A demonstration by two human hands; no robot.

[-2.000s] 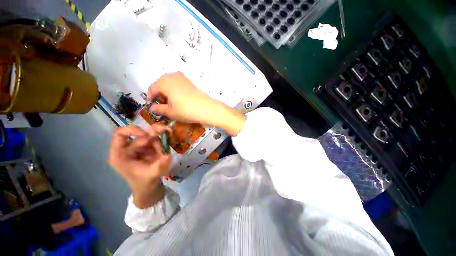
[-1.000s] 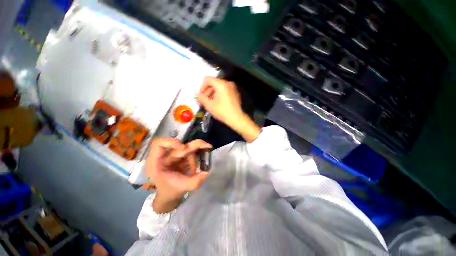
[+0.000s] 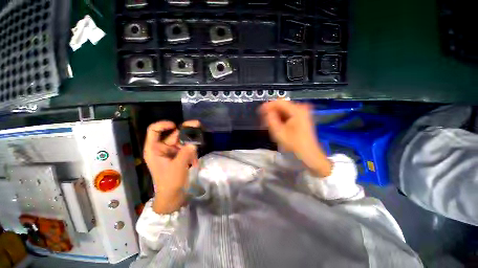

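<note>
My left hand (image 3: 169, 165) holds a small black rounded-square housing (image 3: 191, 135) between thumb and fingers, in front of my chest. My right hand (image 3: 293, 131) is raised at the right edge of the clear ring tray and is blurred; I cannot tell whether its fingertips hold anything. The clear ring tray (image 3: 209, 112) overhangs the bench edge, with a row of dark-ringed pockets along its top. The large black blister tray (image 3: 257, 70) lies beyond it. Silver-faced parts (image 3: 182, 66) sit in its left pockets, and dark parts (image 3: 296, 68) sit in its right pockets.
The white machine is at left, with a red-orange knob (image 3: 108, 180), push buttons (image 3: 102, 155) and an orange-brown fixture (image 3: 50, 233). Stacked ring trays (image 3: 29, 57) and white tissue (image 3: 85, 32) lie at upper left. A blue stool (image 3: 361, 144) and another person's sleeve (image 3: 443, 162) are at right.
The view has turned from the machine to the trays. My left hand still holds the housing in front of my chest. My right hand has moved from beside the machine panel to the ring tray.
</note>
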